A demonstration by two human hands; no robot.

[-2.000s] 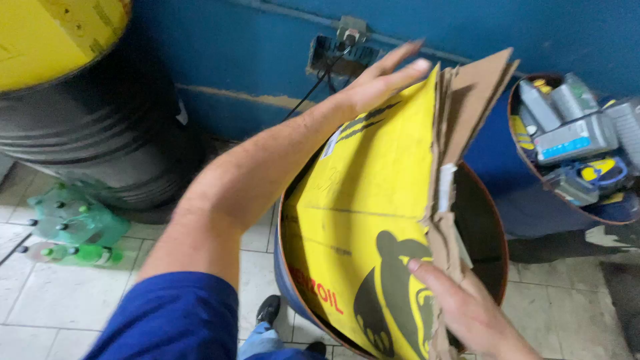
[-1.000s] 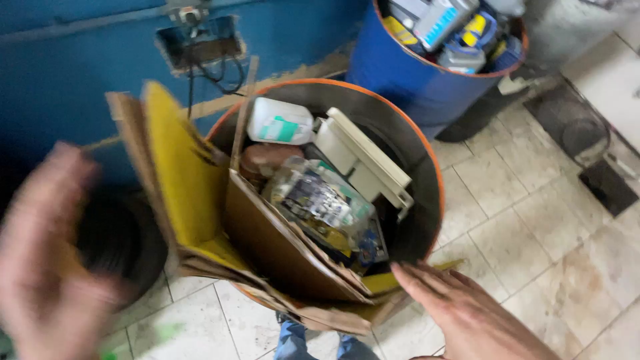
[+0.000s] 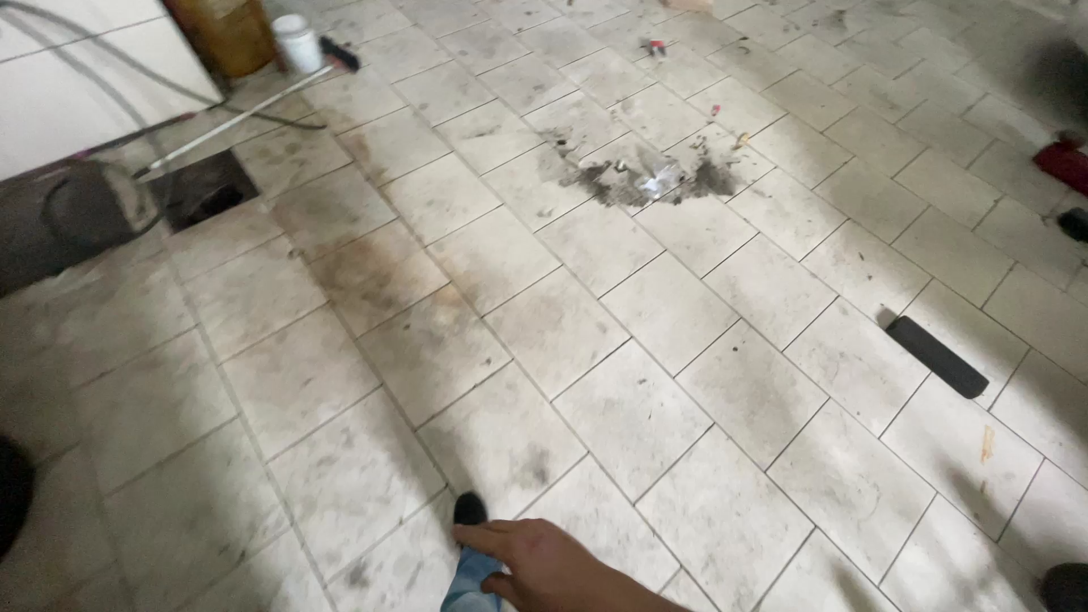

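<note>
My right hand (image 3: 540, 557) reaches in from the bottom edge over the tiled floor, fingers pointing left, holding nothing. The thumb and the fingers are apart. Just beyond the fingertips shows the dark tip of a shoe (image 3: 469, 508), with a blue trouser leg (image 3: 473, 578) below it, partly hidden by the hand. My left hand is out of view. Farther off, a heap of dark dirt (image 3: 654, 180) with bits of pale litter lies on the pale tiles (image 3: 561, 323).
A floor pit (image 3: 204, 191) opens at the left, with a white pole (image 3: 238, 119) and a hose beside it. A white container (image 3: 297, 42) stands behind. A flat black bar (image 3: 937, 357) lies at the right, and a red object (image 3: 1062, 163) at the right edge.
The view has swung away from the drum and the cardboard to the open floor. My right hand, earlier at the cardboard and the drum's rim, is now over the floor. My left hand has left the view.
</note>
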